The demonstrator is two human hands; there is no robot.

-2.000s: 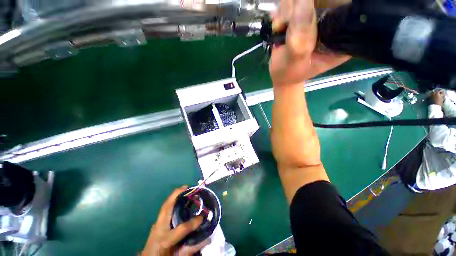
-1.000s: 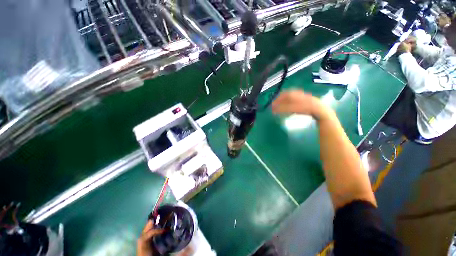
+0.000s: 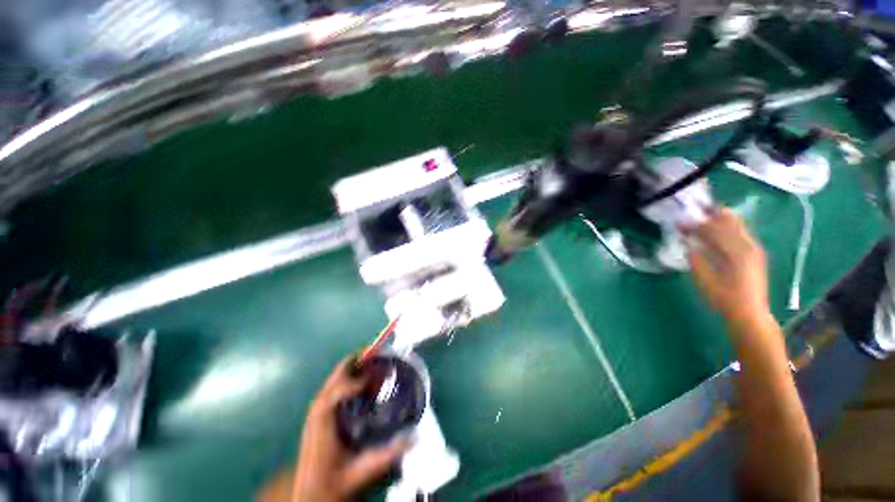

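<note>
My left hand (image 3: 339,446) holds a camera housing (image 3: 381,402) from its left side, at the bottom centre. Its round black interior faces up, and thin red and yellow wires stick out at the top left. The white base points down right. My right hand (image 3: 731,265) is at the right with its fingertips on a blurred white camera unit (image 3: 679,201). A white cable curves from that unit over the bench. The black electric screwdriver (image 3: 579,181) hangs tilted in front of and left of the unit, with no hand on it.
The white screw feeder (image 3: 397,186) stands just beyond the held housing. A metal rail (image 3: 226,263) crosses the green bench. Another unit (image 3: 69,392) is at the far left, and one (image 3: 785,162) with a white cable is at the right.
My right hand has let go of the screwdriver and moved right, now meeting a white unit. The screwdriver hangs free and tilted. My left hand keeps the housing.
</note>
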